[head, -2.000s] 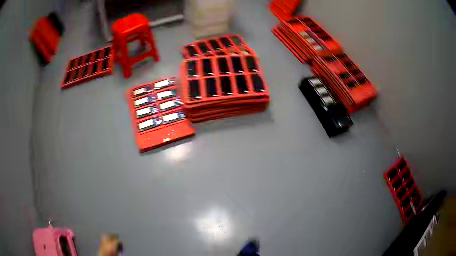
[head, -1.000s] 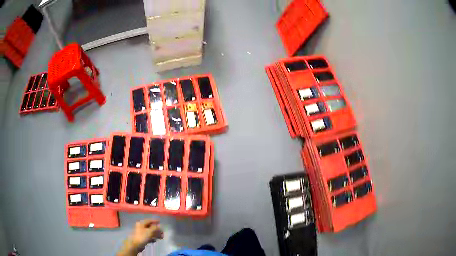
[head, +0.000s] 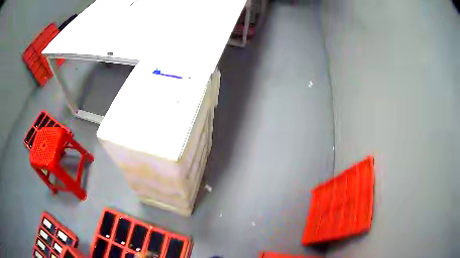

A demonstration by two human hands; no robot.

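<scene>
No hand shows clearly. A small blurred brownish patch at the bottom edge lies over the red tray, and I cannot tell what it is. Nearest in front is the red tray (head: 130, 236) with dark phone-like pieces in its pockets, cut off by the bottom edge. Left of it is a red tray of white-labelled pieces (head: 48, 237). Beyond stands a waist-high pale stack of white foam boxes (head: 146, 118) with a blue pen (head: 167, 75) on top.
A long white table (head: 166, 30) adjoins the pale stack. A red stool (head: 48, 146) stands at left, with a red tray (head: 40, 123) behind it. Red trays lean at far left (head: 45, 48). A tilted red tray stack (head: 340, 204) is by the right wall, with another red edge (head: 282, 255) below.
The view has moved forward and tilted up, bringing the white table and the stack's top into view. The left hand seen a second ago is no longer clearly visible. The black tray has left the view.
</scene>
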